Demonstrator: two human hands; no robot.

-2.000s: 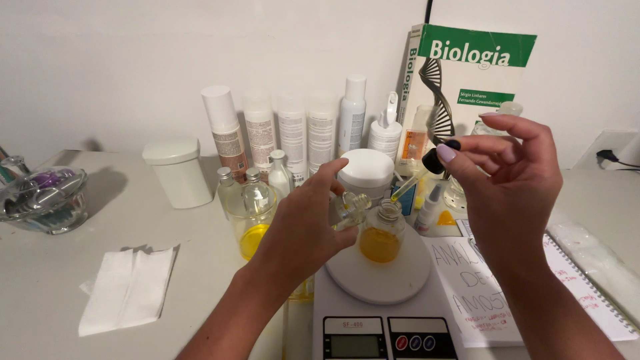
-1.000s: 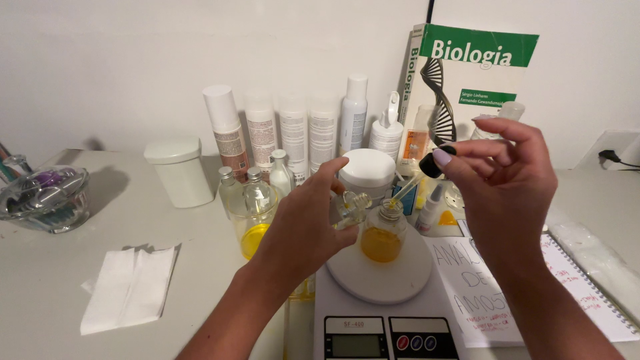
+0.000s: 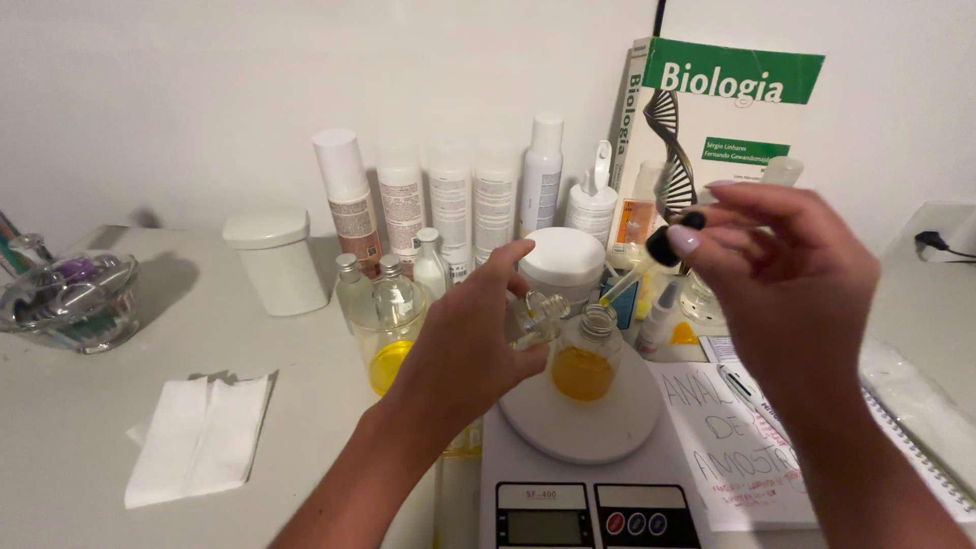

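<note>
My left hand (image 3: 476, 335) grips a small clear glass bottle (image 3: 537, 316), tilted with its open neck toward the right. In my right hand (image 3: 793, 267) is a glass dropper with a black rubber bulb (image 3: 663, 244), pinched between thumb and finger. Its tip is just above the open neck of a clear glass bottle of orange-yellow liquid (image 3: 583, 374). That bottle stands upright on the round plate of a white digital kitchen scale (image 3: 587, 435). A glass beaker of yellow liquid (image 3: 390, 366) stands left of my left hand, partly hidden by it.
Behind stand a white lidded jar (image 3: 563, 259), several white bottles (image 3: 450, 198) and a biology textbook (image 3: 732, 122). A lidded white container (image 3: 278, 259), folded paper towel (image 3: 202, 438) and glass bowl (image 3: 84, 305) are at left. A spiral notebook with handwriting (image 3: 732, 457) lies at right.
My right hand and the dropper have shifted slightly, with the tip staying around the neck of the bottle on the scale. My left hand has kept its place and its hold.
</note>
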